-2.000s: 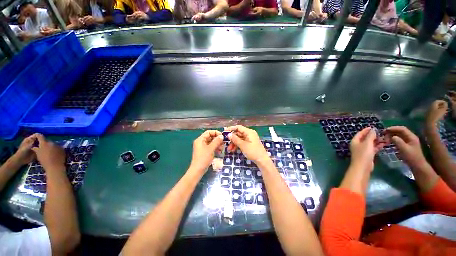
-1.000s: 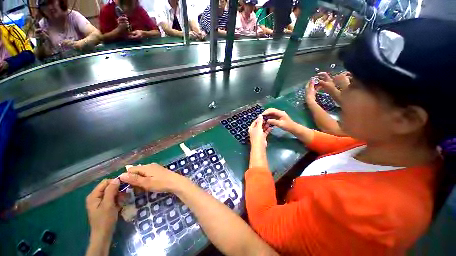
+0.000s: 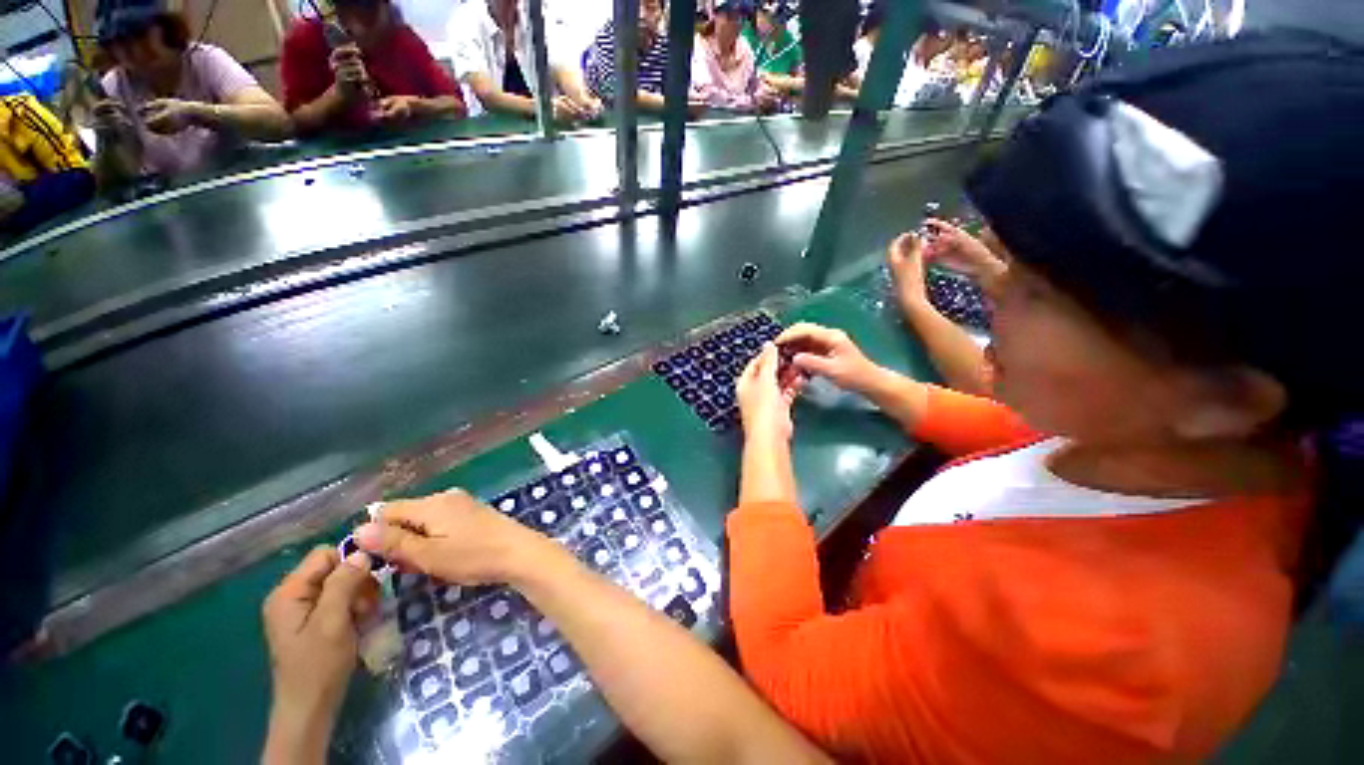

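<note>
My left hand (image 3: 314, 620) and my right hand (image 3: 441, 538) meet at the lower left, above the edge of the adhesive sheet. Their fingertips hold a small square electronic part (image 3: 359, 550) between them, with a dark rim and a pale spot; the fingers hide much of it. A small white tab shows at my right fingertips. The clear adhesive backing sheet (image 3: 546, 628) lies on the green bench, with rows of black squares with pale centres. A white tab (image 3: 551, 451) sticks out at its far edge. Two loose dark parts (image 3: 142, 723) lie at the bottom left.
A person in orange (image 3: 1032, 583) sits close on the right, with hands over a neighbour's sheet (image 3: 718, 368). The dark green conveyor belt (image 3: 419, 336) runs beyond the bench, with a few small parts on it. A blue tote edge (image 3: 18, 389) shows at far left. Green uprights stand behind.
Since the first frame the view has swung right, bringing in the neighbour. In the last second, my hands remain together at the part, and the belt parts have shifted slightly left.
</note>
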